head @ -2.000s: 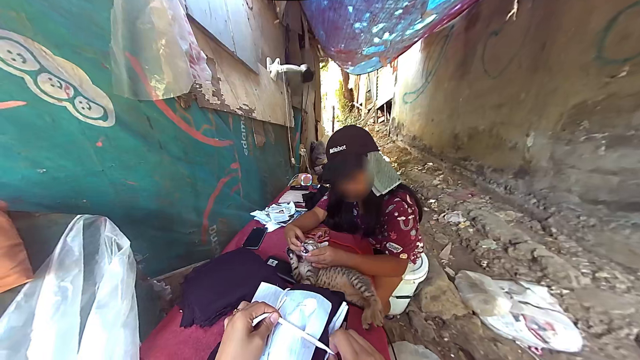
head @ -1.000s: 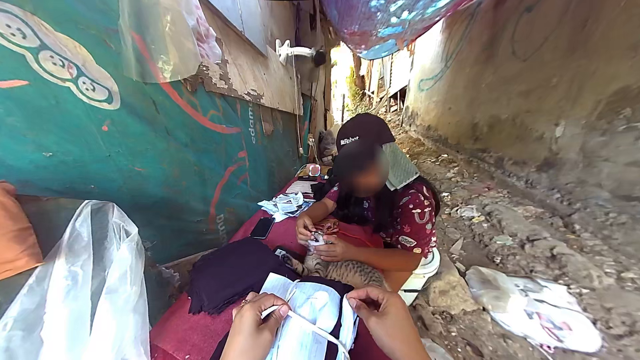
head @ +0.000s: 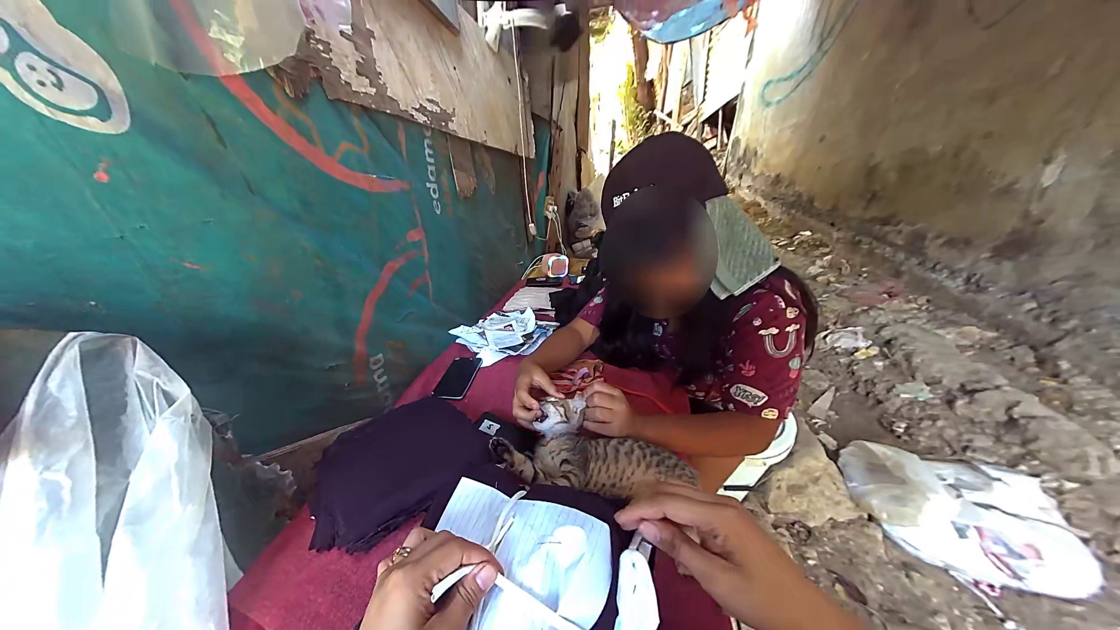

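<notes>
My left hand (head: pixel 433 577), a ring on one finger, pinches a flat white strip (head: pixel 534 604) over lined paper (head: pixel 464 512) at the bottom centre. A round white piece (head: pixel 564 544) lies on white material there. My right hand (head: pixel 700 534) is at the right of the paper, thumb and forefinger together by the top of a narrow white piece (head: pixel 637 582); whether they grip it is unclear. Just beyond, a tabby cat (head: pixel 604 464) lies on dark cloth, its head between a co-worker's hands. Folded dark cloth (head: pixel 398 468) sits left of the cat.
The co-worker (head: pixel 744 350) in a cap sits across the red surface (head: pixel 289 560). A phone (head: pixel 457 378) and crumpled papers (head: pixel 503 332) lie further back. A clear plastic bag (head: pixel 114 490) stands at left, beside a green tarp wall (head: pixel 262 245). Rubble and a plastic bag (head: pixel 980 516) lie at right.
My right hand has shifted right, off the strip it was near earlier, while my left hand keeps hold of it. The view has moved closer to the cat and the co-worker.
</notes>
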